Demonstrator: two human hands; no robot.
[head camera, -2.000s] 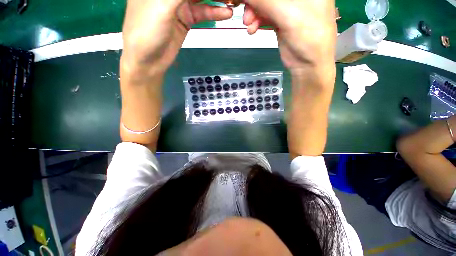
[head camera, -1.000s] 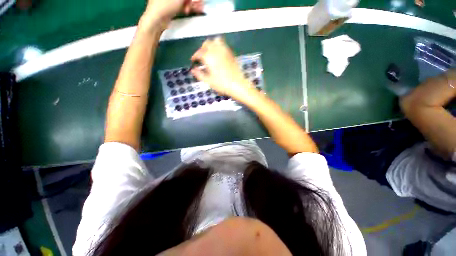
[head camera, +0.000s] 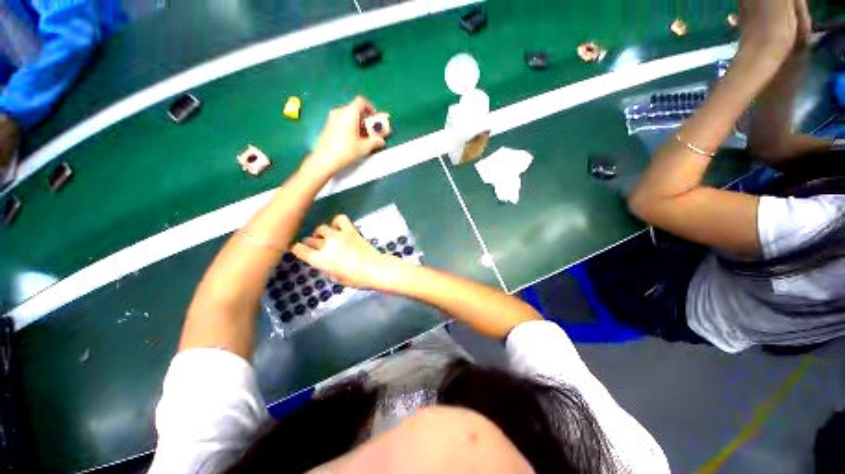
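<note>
My left hand (head camera: 347, 139) is over the green belt near its white rail, with a copper-coloured housing (head camera: 376, 125) in its fingertips; a dark round centre shows on the housing. My right hand (head camera: 338, 252) is over the disc sheet (head camera: 306, 301), fingers bent over its upper part. Whether its fingertips hold a disc cannot be seen. The sheet is clear and shiny with rows of round black pieces, lies tilted on the green bench, and is partly hidden by my right hand and forearm.
A white bottle (head camera: 468, 120) with its lid open stands by the rail. A crumpled white wipe (head camera: 505, 172) lies right of it. On the belt are copper housings (head camera: 253, 159), dark housings (head camera: 183, 107) and a yellow piece (head camera: 293, 107). Neighbour's arms (head camera: 713, 176) are at right, a blue sleeve (head camera: 60, 56) at upper left.
The view has turned and shows more of the belt. My left hand's housing now shows clearly. My right hand moved from beside my left hand down to the sheet and remains over it.
</note>
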